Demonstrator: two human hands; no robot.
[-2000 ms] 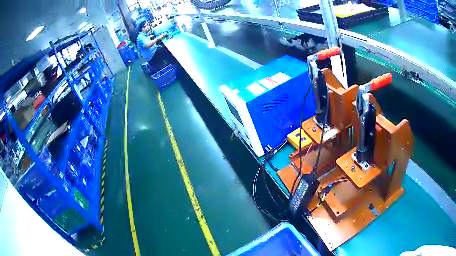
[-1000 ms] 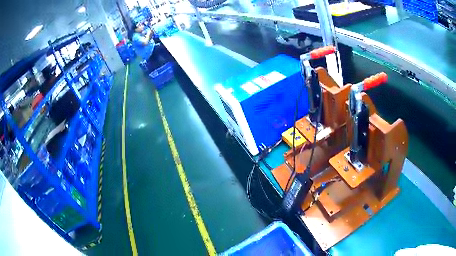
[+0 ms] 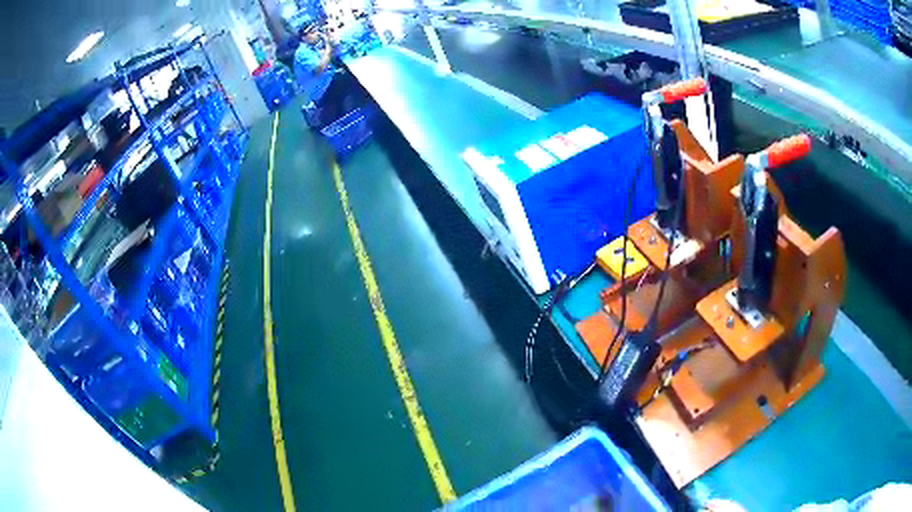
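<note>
An orange-brown fixture [image 3: 820, 290] with two red-handled toggle clamps stands on the teal bench mat. A black boxy unit [image 3: 630, 368] leans at its near left side, with black cables running up and looping over the bench edge. Thin coloured wires show beside the unit. A pale, blurred shape [image 3: 880, 500], a sleeve or gloved hand, is cut off at the bottom right edge; its fingers and any grip cannot be made out. My left hand is not in view.
A blue box [image 3: 590, 195] stands behind the fixture. A blue crate [image 3: 590, 470] is at the bottom edge. A blue shelf rack [image 3: 130, 350] lines the left. A person [image 3: 312, 60] is at the far bench end beside another crate [image 3: 347, 132]. Yellow lines mark the floor.
The view has shifted, so the fixture and box sit further right and slightly higher. More of the pale shape shows at the bottom right. The fixture and unit look unmoved on the bench.
</note>
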